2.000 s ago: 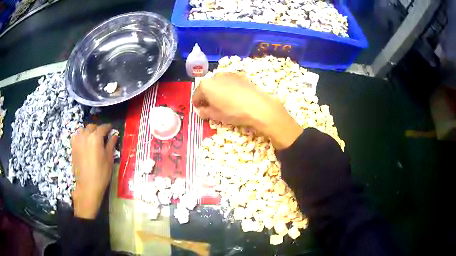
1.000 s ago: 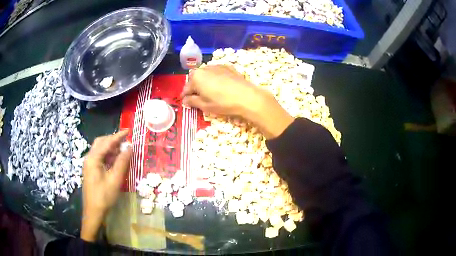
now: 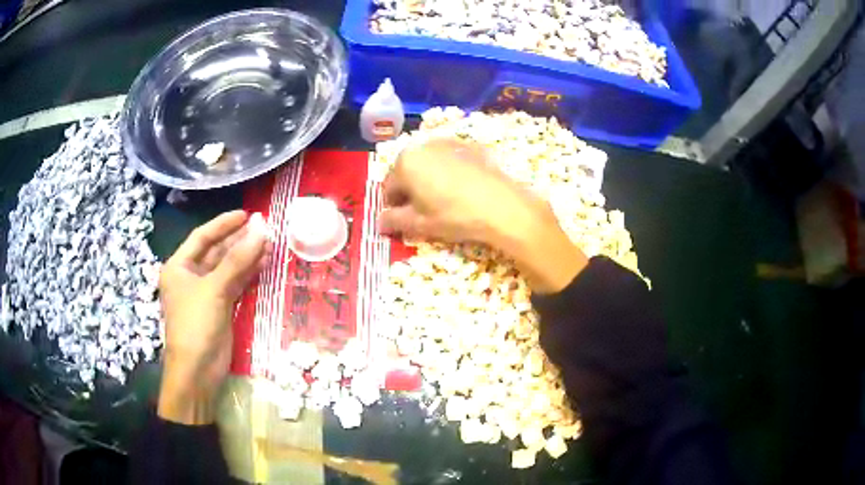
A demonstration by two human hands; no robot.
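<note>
My left hand (image 3: 204, 289) holds a small whitish piece (image 3: 258, 225) between thumb and fingertips, just left of the round white dish (image 3: 318, 228) on the red sheet (image 3: 327, 303). My right hand (image 3: 455, 194) is over the upper left part of the cream heap (image 3: 465, 322), fingers curled and bent down; whether it holds a piece is hidden. Grey-white pieces (image 3: 85, 256) lie heaped at the left. A small whitish cluster (image 3: 327, 374) lies on the near edge of the red sheet.
A shiny round basin (image 3: 152, 142) with one pale piece inside stands at the upper left. A white squeeze bottle (image 3: 382, 114) stands by the blue tote (image 3: 607, 118), which holds mixed pieces. A pale yellowish strip (image 3: 294, 440) lies below the red sheet.
My left hand has moved from the grey-white heap right and up to beside the dish, with a small piece in its fingers. My right hand stays over the cream heap's upper left.
</note>
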